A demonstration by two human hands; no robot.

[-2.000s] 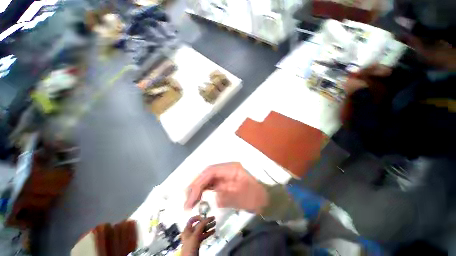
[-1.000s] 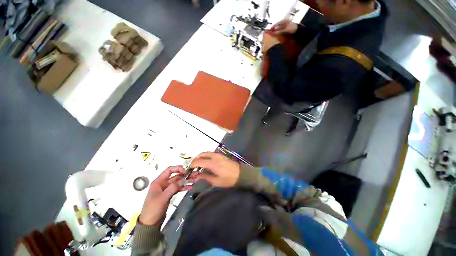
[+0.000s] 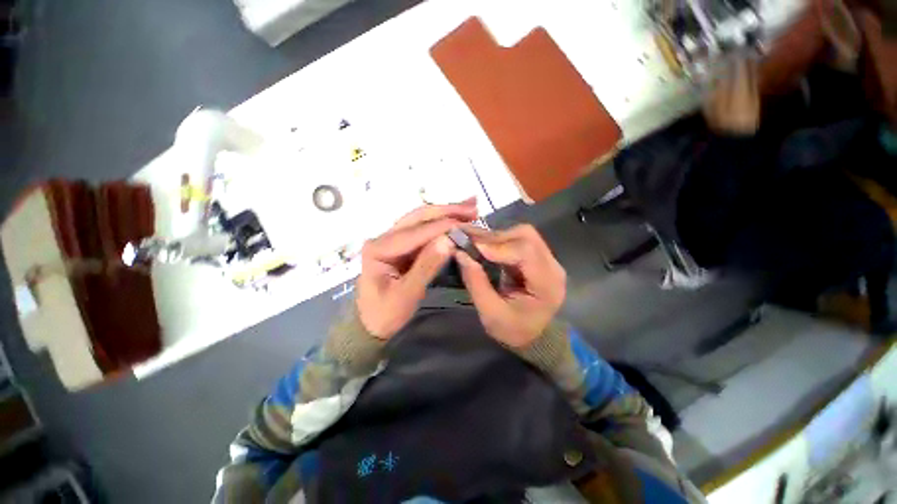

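A small dark and silver metal part is held between the fingertips of both hands, mostly hidden by them. My left hand grips it from the left side. My right hand grips it from the right. Both hands are bare and close together in front of the apron, near the front edge of the white table. A grey ring lies flat on the table, to the left of and beyond my hands.
A sewing machine's white arm stands to the left. A banded bundle of rust-brown panels is at the far left. A notched leather panel lies on the table beyond my right hand. Another person sits at a machine on the right.
The view has turned, so the bundle shows more fully at left and the panel stands farther right. My hands have come together in front of the apron with the metal part between their fingertips.
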